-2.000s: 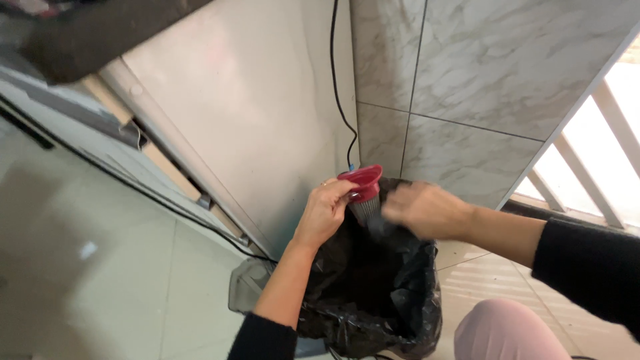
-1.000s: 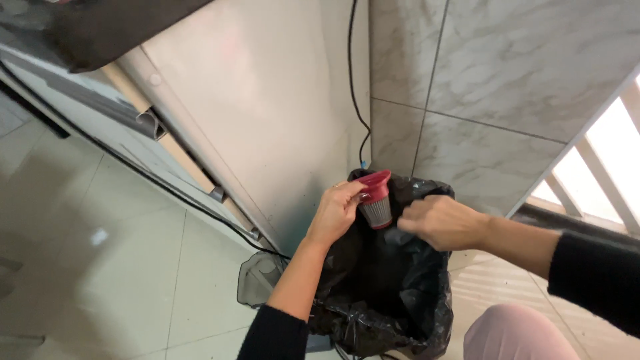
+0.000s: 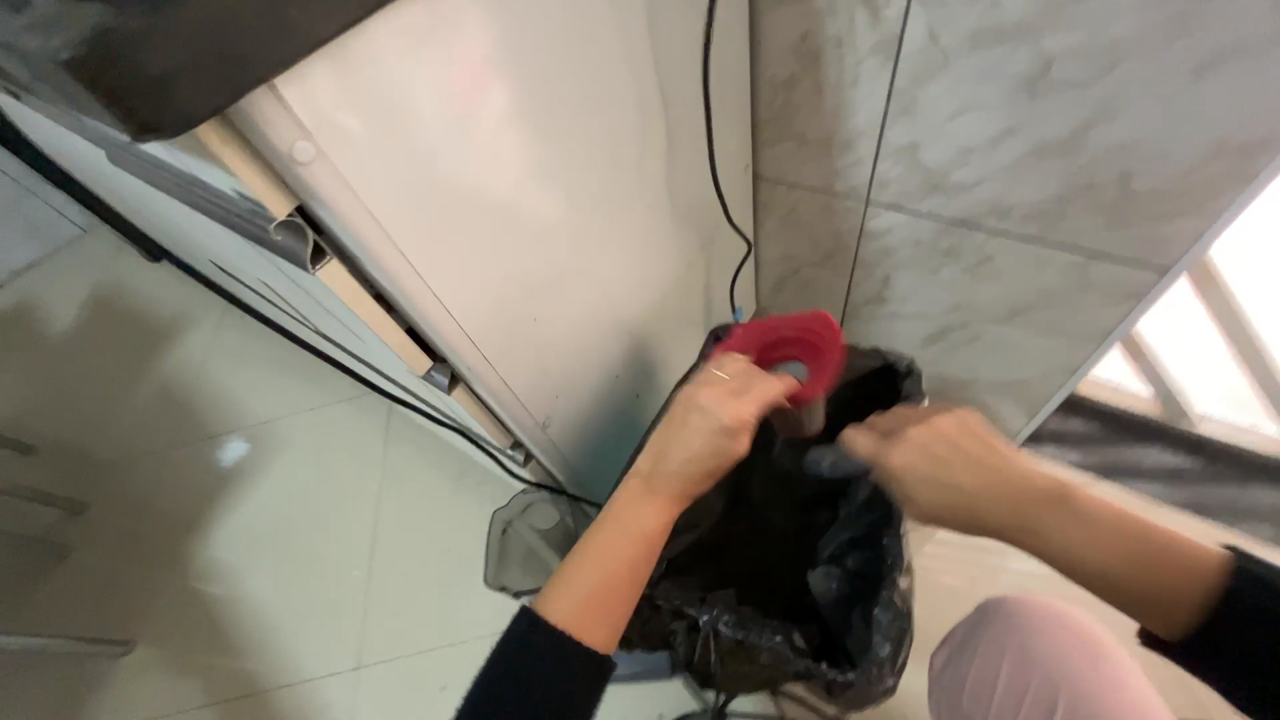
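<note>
My left hand (image 3: 710,425) grips the rim of a red plastic filter (image 3: 805,340), probably from a vacuum cleaner, over the back of a trash bin lined with a black plastic bag (image 3: 800,660). The filter is tilted with its round opening toward me; its lower part is blurred and partly hidden. Just right of it is my right hand (image 3: 930,465), blurred, its fingers curled over the bag's opening. A greyish blurred thing shows at its fingertips; whether the hand holds it I cannot tell.
A pale cabinet side panel (image 3: 520,200) rises left of the bin, with a marbled tile wall (image 3: 1000,130) behind. A black cable (image 3: 715,150) hangs down to the bin's back edge. A clear plastic container (image 3: 525,545) lies on the tiled floor, left of the bin. Railings stand at right.
The red filter has tipped, so that its opening now faces me more and its pleated side shows less. My left hand still grips it, and my right hand stays beside it.
</note>
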